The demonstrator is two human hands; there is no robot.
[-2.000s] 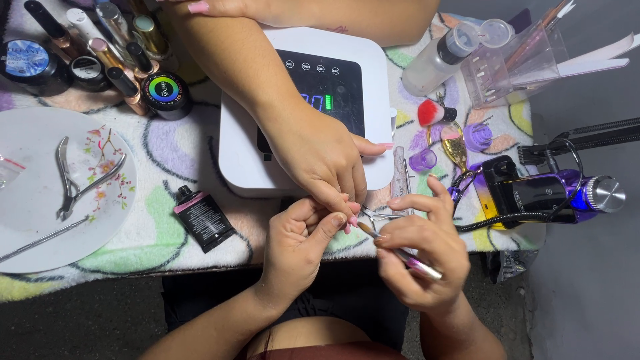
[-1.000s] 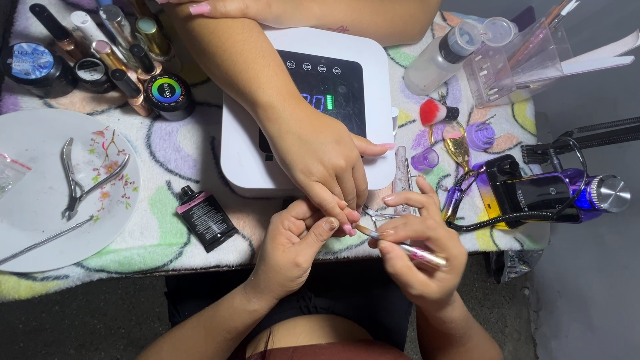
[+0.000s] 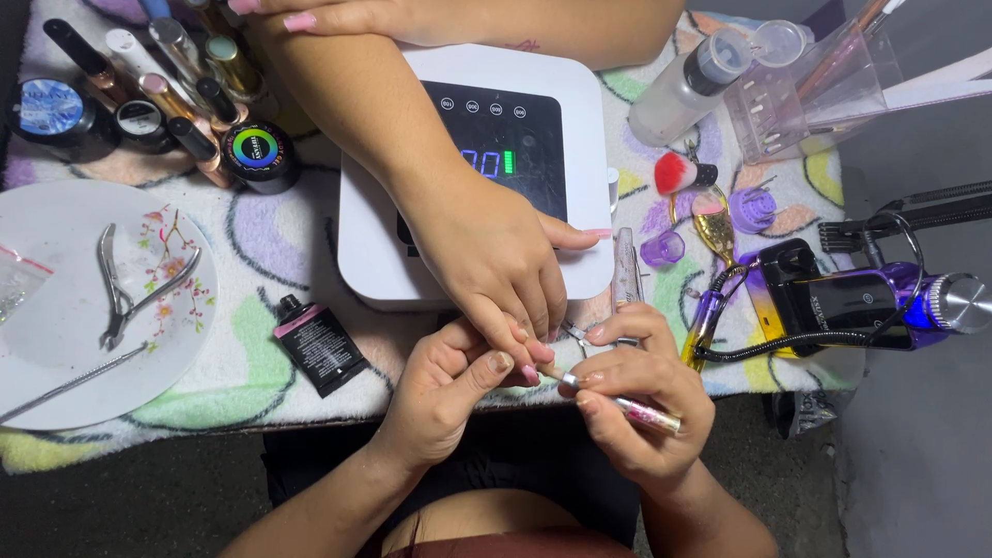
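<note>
My left hand grips a finger of another person's hand, which rests over a white nail lamp with a lit display. Between my right hand's fingers is a nail brush with a glittery pink handle and a metal ferrule. Its tip is at the pink nail of a held finger. The other person's thumb, with a long pink nail, points right across the lamp's edge. Small metal scissors lie partly hidden just beyond my right hand.
On the patterned towel lie a black tube, gel jars and polish bottles. A plate holds cuticle nippers. To the right are a pump bottle, a red-tipped brush and a nail drill unit.
My right hand with the brush has shifted slightly about the held finger. My left hand keeps its grip, and the other person's arms stay on and behind the lamp.
</note>
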